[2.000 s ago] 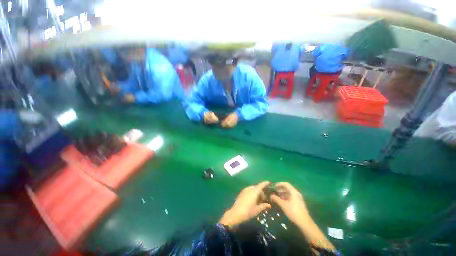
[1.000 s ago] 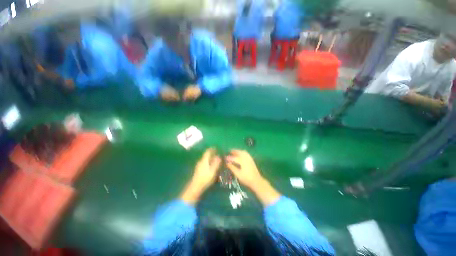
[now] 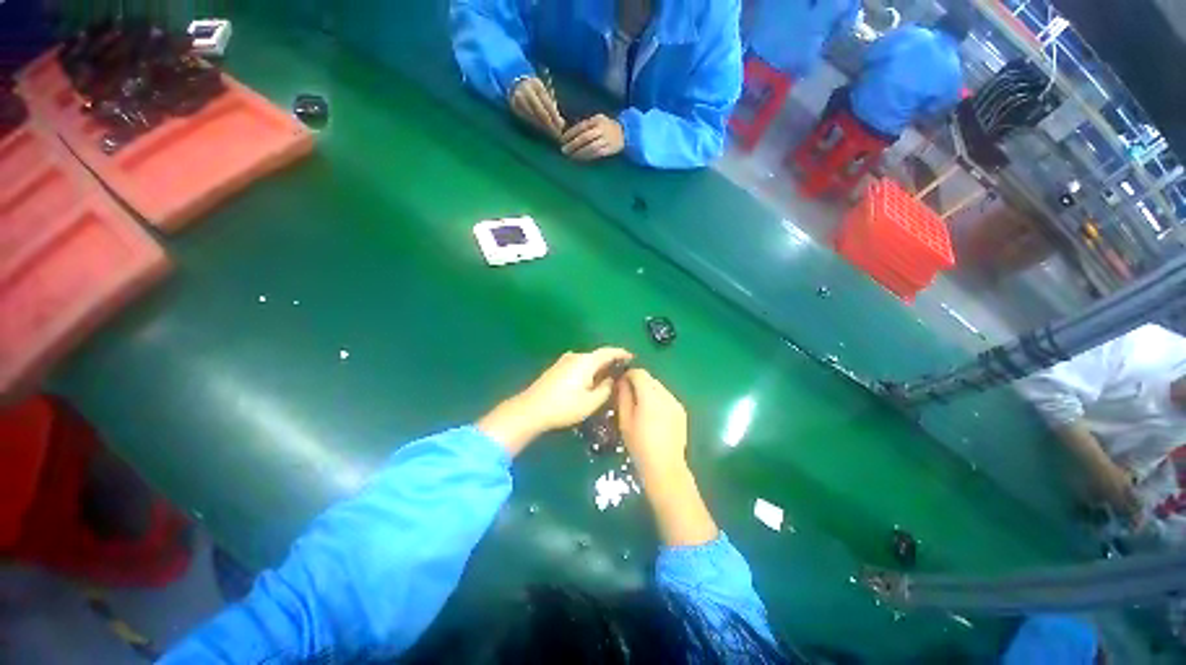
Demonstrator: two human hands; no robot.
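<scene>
My left hand (image 3: pixel 568 388) and my right hand (image 3: pixel 654 418) meet fingertip to fingertip over the green work surface. They pinch a small dark unit (image 3: pixel 619 369), mostly hidden between the fingers. A loose pile of tiny white pieces (image 3: pixel 611 490) lies just in front of me below the hands, with some small dark reddish bits (image 3: pixel 602 433) beside my right wrist. A dark roundish unit (image 3: pixel 661 330) lies on the belt just beyond my right hand. A white-framed part (image 3: pixel 510 240) with a dark square centre lies flat further ahead.
Salmon-red trays (image 3: pixel 234 153) stand at left, one with a heap of dark units (image 3: pixel 137 81). A white slip (image 3: pixel 769 514) lies right of the pile. A person in blue (image 3: pixel 676 78) works opposite. Slanting metal posts (image 3: pixel 1041 346) and a person in white (image 3: pixel 1119 416) are at right.
The view has turned and tilted, so the surroundings look rotated. The dark unit on the belt is now close beyond my hands. My hands remain together at the fingertips.
</scene>
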